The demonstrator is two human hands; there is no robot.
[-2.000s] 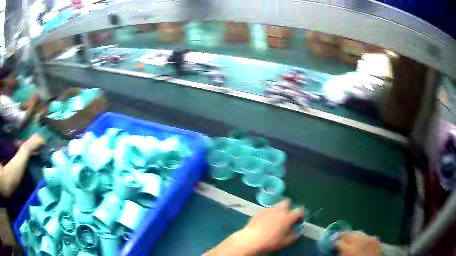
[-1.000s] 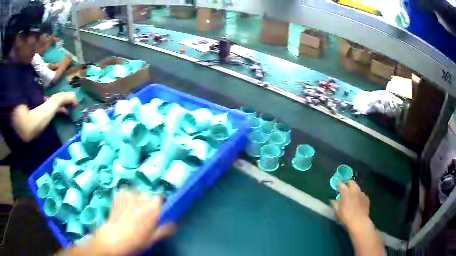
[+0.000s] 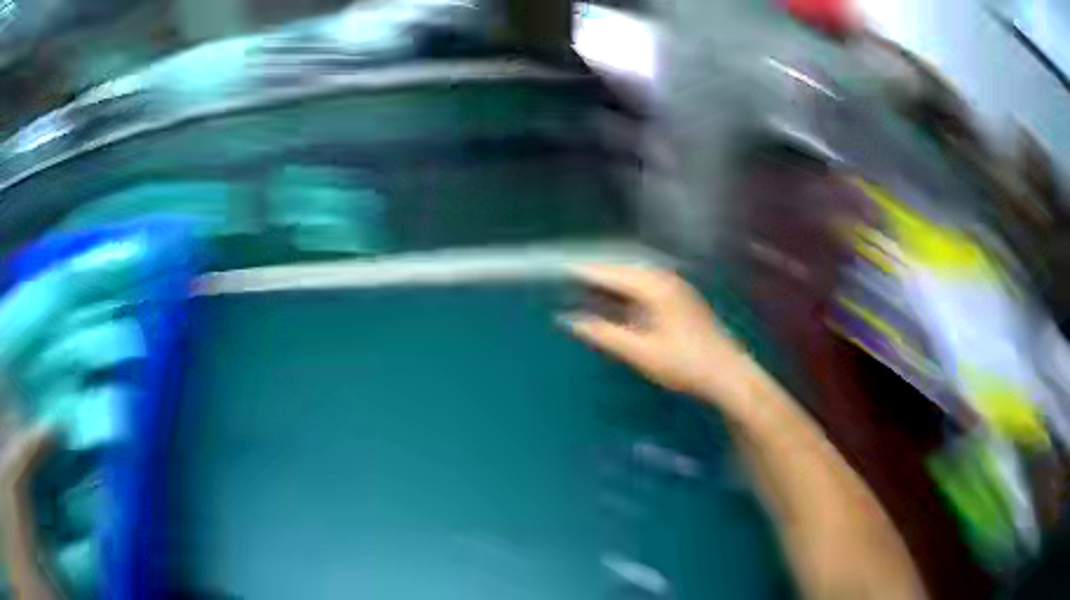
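The frame is strongly blurred. A blue plastic crate [image 3: 158,399] heaped with teal housings [image 3: 88,363] stands at the left. My left hand [image 3: 21,504] is at the far left edge over the crate, cut off and blurred; what it holds cannot be told. My right hand [image 3: 657,322] is over the green bench mat [image 3: 387,434], by the pale belt rail [image 3: 411,272]. Its thumb and fingers are apart, with nothing visible between them. Blurred teal shapes [image 3: 323,211], likely housings, stand beyond the rail.
Small blurred pale items [image 3: 640,572] lie on the mat at lower right. A reddish-brown table [image 3: 792,281] is at the right, with yellow and white printed packaging [image 3: 950,299] and a green packet [image 3: 974,492]. The dark green belt [image 3: 505,193] runs across beyond the rail.
The view has swung to the right, so the crate shows further left. My right hand has left the housing on the belt and is now over the mat's edge.
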